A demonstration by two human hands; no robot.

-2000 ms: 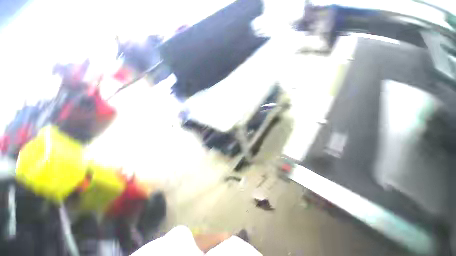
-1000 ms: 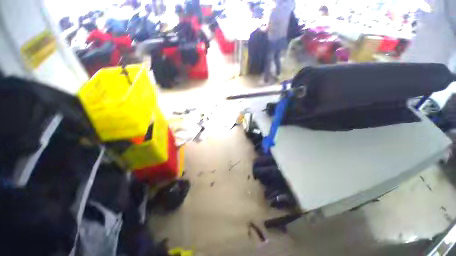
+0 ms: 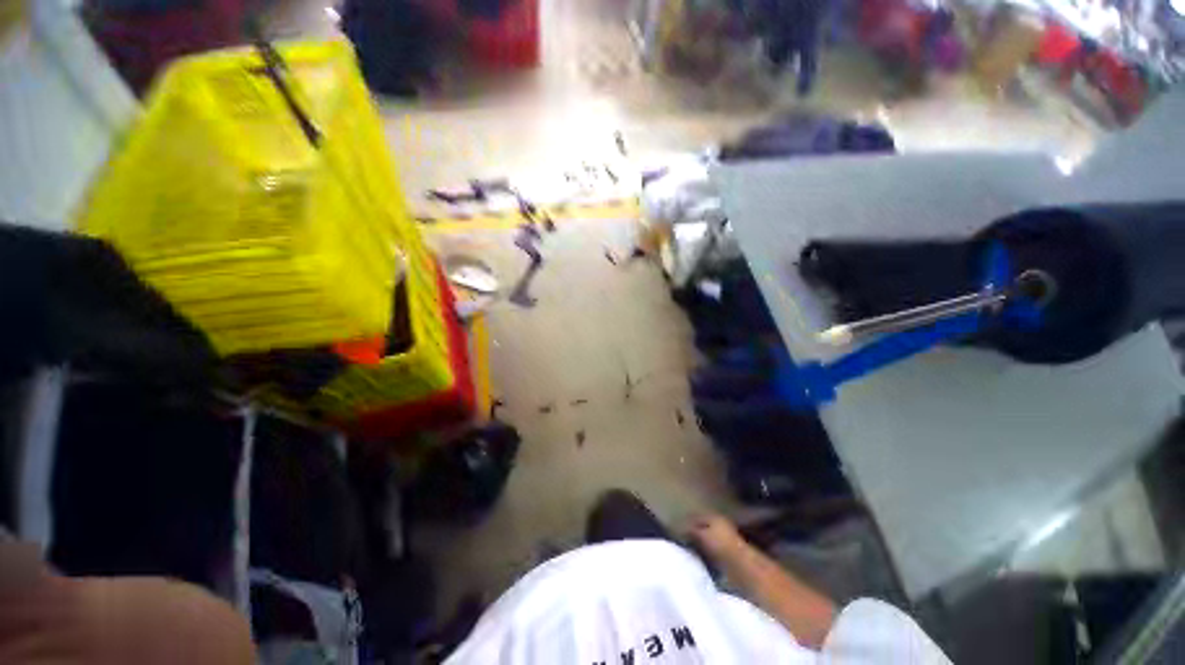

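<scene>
My right hand (image 3: pixel 708 530) is small and blurred beside my white shirt, with the forearm running down to the right; its fingers cannot be made out. At the lower left edge a blurred bare part of my left arm shows; the left hand is out of the picture. The thick dark fabric roll (image 3: pixel 1085 279) lies at the right, end towards me, above the grey-white table (image 3: pixel 897 455). A metal spindle (image 3: pixel 910 316) sticks out of its core, over a blue bracket (image 3: pixel 864 368). A thinner dark length (image 3: pixel 897 277) lies beside it. Neither is touched.
Yellow crates (image 3: pixel 260 221) stand stacked on a red crate (image 3: pixel 422 413) at the left. Dark bundles with white straps (image 3: pixel 156 481) are below them. Dark scraps (image 3: pixel 526 260) lie on the aisle floor (image 3: pixel 572 338). Dark material (image 3: pixel 754 403) lies beside the table's left edge.
The view has tilted down and come nearer to the crates and table. The roll shows further right, now end-on. My shirt and right forearm have come into view.
</scene>
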